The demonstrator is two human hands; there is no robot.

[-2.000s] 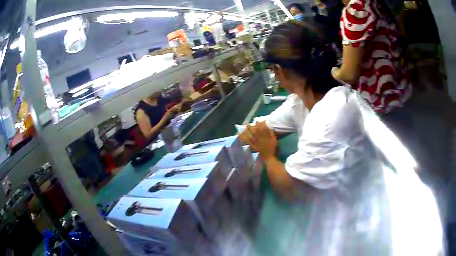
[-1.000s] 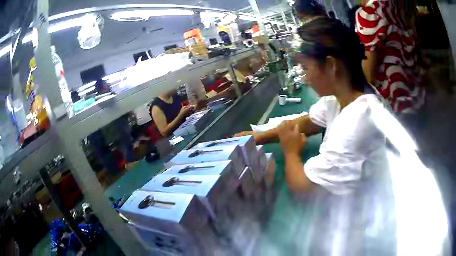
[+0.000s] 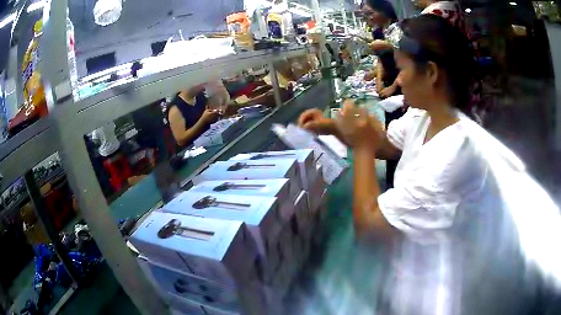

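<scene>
Pale blue retail boxes (image 3: 194,237) stand stacked in layers on the bench in front of me, each top printed with a dark long-handled item. The stack runs from the lower left to the middle of the view. Neither of my hands is in the picture. Beyond the stack, a neighbouring worker in a white top (image 3: 430,178) has both hands raised, with white paper or card (image 3: 310,143) at the hands; exactly what it is cannot be told.
A grey metal shelf frame (image 3: 92,184) rises at the left. The green bench (image 3: 344,246) runs beside the boxes, the dark belt (image 3: 261,132) beyond. Another worker (image 3: 190,114) sits across it. Blue-wrapped parts (image 3: 52,264) lie at lower left.
The neighbouring worker's hands have risen from the bench, and the white paper or card is now lifted beside the stack. My view has shifted slightly. The box stack looks the same.
</scene>
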